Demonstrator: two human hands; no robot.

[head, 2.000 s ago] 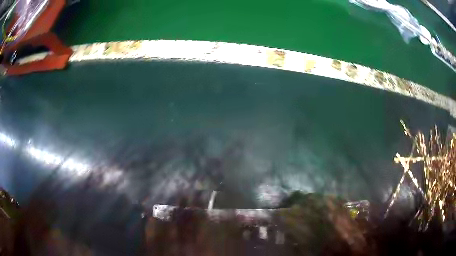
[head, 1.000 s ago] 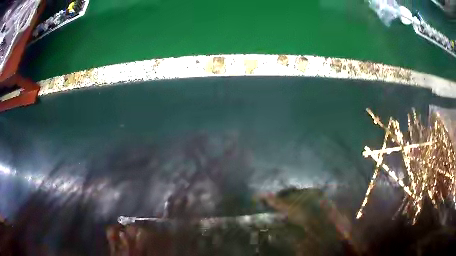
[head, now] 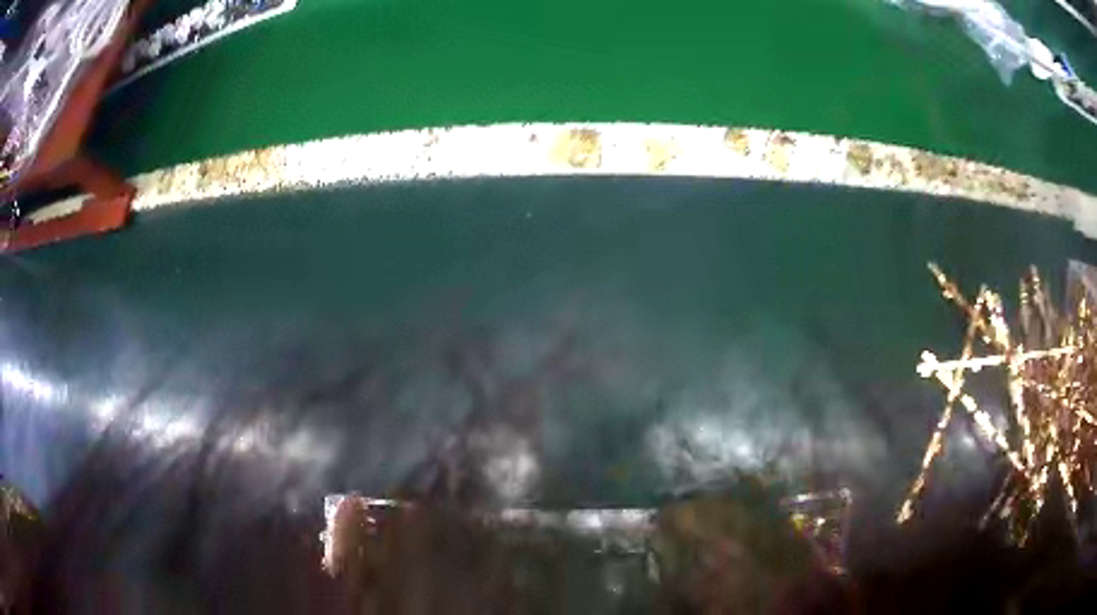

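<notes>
A power strip housing, long and narrow with a pale edge, lies across the bottom of the view, close to me. It is dark and blurred, and its inside is hard to make out. My left hand is on its left end, with a fingertip over the edge; it seems to hold it. My right hand is a brown blur over its right half, and its fingers cannot be made out. The housing's right end shows past this hand, with a faint yellow spot. The lower picture edge cuts off both hands.
A loose pile of thin brass strips lies at the right. A worn white rail borders the green belt. A red-orange stand with bagged cords is at left. Another housing and clear wrap lie on the belt.
The view has swung slightly, so rail and brass strips sit further right than one second ago. My left fingertip now overlaps the housing's left end, and its right end has come back into sight.
</notes>
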